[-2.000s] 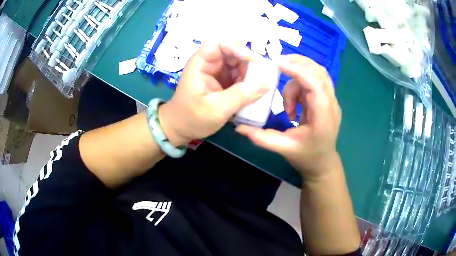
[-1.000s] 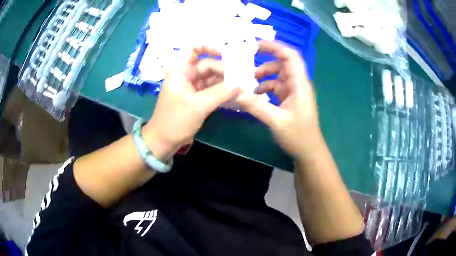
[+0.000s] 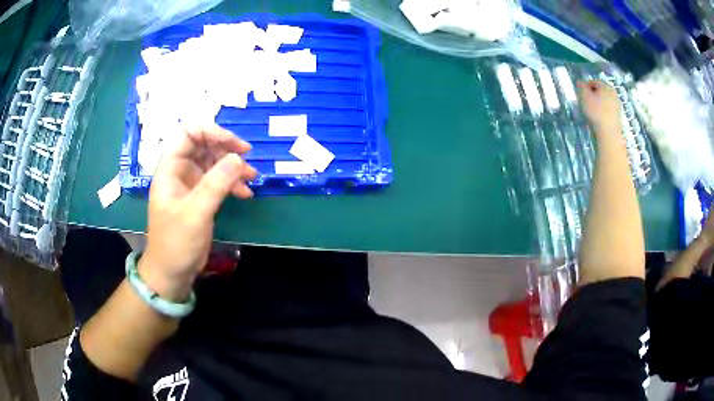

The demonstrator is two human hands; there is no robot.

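My left hand (image 3: 192, 176) is raised over the lower left of the blue tray (image 3: 344, 102), fingers curled apart, nothing seen in it. Flat white pieces (image 3: 211, 70) are heaped on the tray's left and middle, with a few loose ones (image 3: 288, 125) near its front. My right hand (image 3: 601, 106) is at the back right, over the edge of the slotted clear blister tray (image 3: 540, 157). It is small and its fingertips are unclear, so I cannot tell whether it holds something. Several white units (image 3: 530, 88) lie in the slots beside it.
A clear blister tray of stemmed white parts (image 3: 43, 149) is at left. Clear bags lie at upper left (image 3: 125, 19) and top centre (image 3: 446, 35). Another bag of white parts (image 3: 677, 117) and another person's hand (image 3: 697, 251) are at right. A red stool (image 3: 513, 325) is below.
My hands have separated; the white piece between them is gone from there. My right hand has reached far right to the slotted tray, which shows one more white unit. The view has shifted right.
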